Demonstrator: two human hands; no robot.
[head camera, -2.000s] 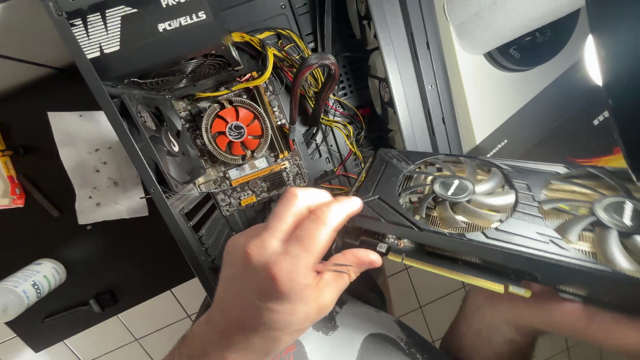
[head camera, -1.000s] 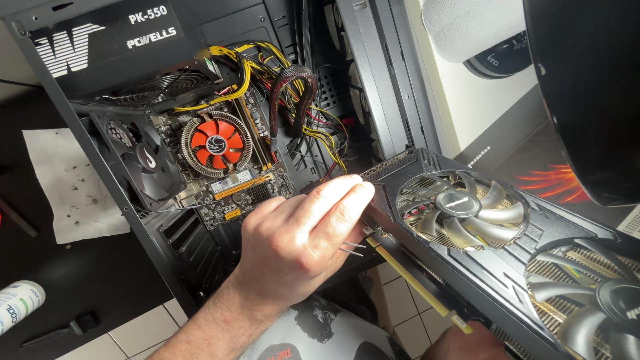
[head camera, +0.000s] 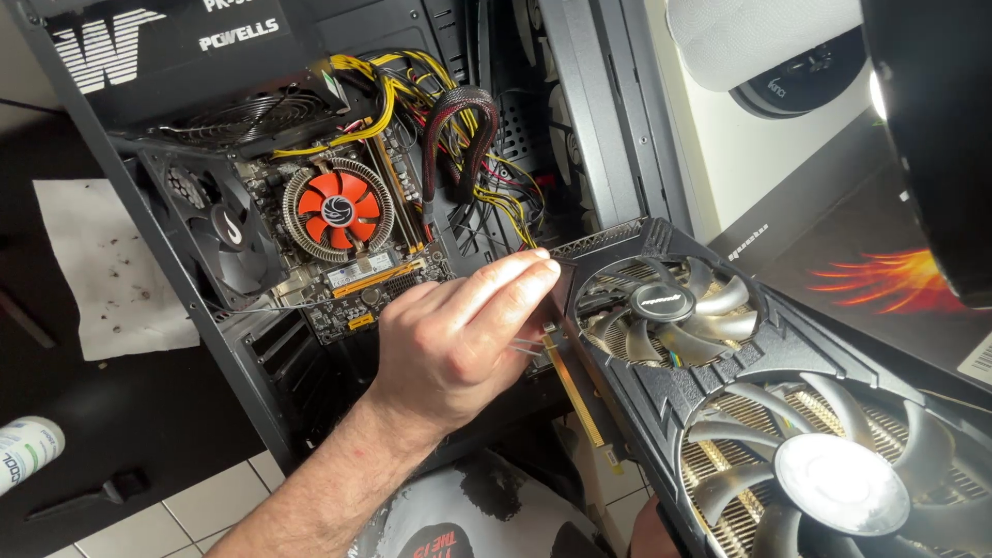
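Note:
My left hand (head camera: 465, 341) is at the near-left end of a dual-fan graphics card (head camera: 690, 372), its fingertips closed at the card's corner; the thumb is hidden. Thin metal prongs (head camera: 527, 346) show beside the fingers. Of my right hand (head camera: 655, 531), only a part shows at the lower right, under the card's edge. The card slants with its fans up and its gold edge connector (head camera: 573, 391) facing down-left. Behind my left hand lies an open computer case (head camera: 186, 287) with a motherboard (head camera: 372, 298), a red CPU fan (head camera: 338, 209) and a black case fan (head camera: 225, 225).
A power supply (head camera: 178, 46) and bundled yellow and black cables (head camera: 387, 93) fill the case's top. At left are a stained white paper (head camera: 105, 287), a white bottle (head camera: 27, 453) and a black brush (head camera: 97, 496). A printed box (head camera: 837, 225) and a paper roll (head camera: 767, 39) stand at right.
The graphics card has tilted, its far end swinging down from the right side toward the lower right. My left hand remains at its near end; my right hand is now mostly hidden.

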